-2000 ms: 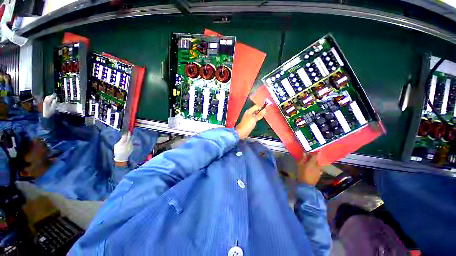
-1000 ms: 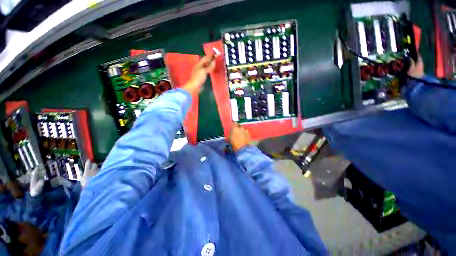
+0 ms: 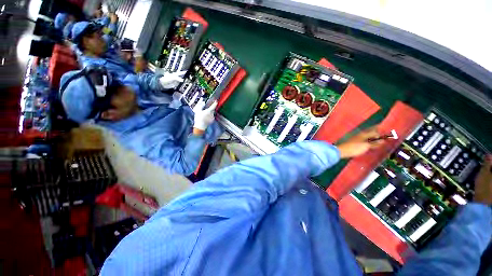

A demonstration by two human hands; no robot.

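Note:
A capacitor-type power board (image 3: 426,178) in an open silver tray lies tilted at the right, partly over a red sheet (image 3: 372,223). My left hand (image 3: 359,143) is over the red sheet beside the board and holds a small dark part with a white T-shaped end (image 3: 394,135) at the fingertips. My right hand (image 3: 484,182) is at the board's right edge, cut off by the picture's rim; its grip is unclear. A three-coil power board (image 3: 302,102) lies left of my left hand, partly over another red sheet (image 3: 348,113).
Two more boards lie farther left on the green line (image 3: 253,46), the nearer one (image 3: 207,73) touched by a neighbouring worker's white-gloved hands (image 3: 204,114). Another worker sits beyond. A silver rail edges the line. Dark racks (image 3: 81,172) stand at the lower left.
The view has swung left, showing more of the neighbours. My right hand has moved from the board's lower-left corner to its right edge. My left hand still holds the small part.

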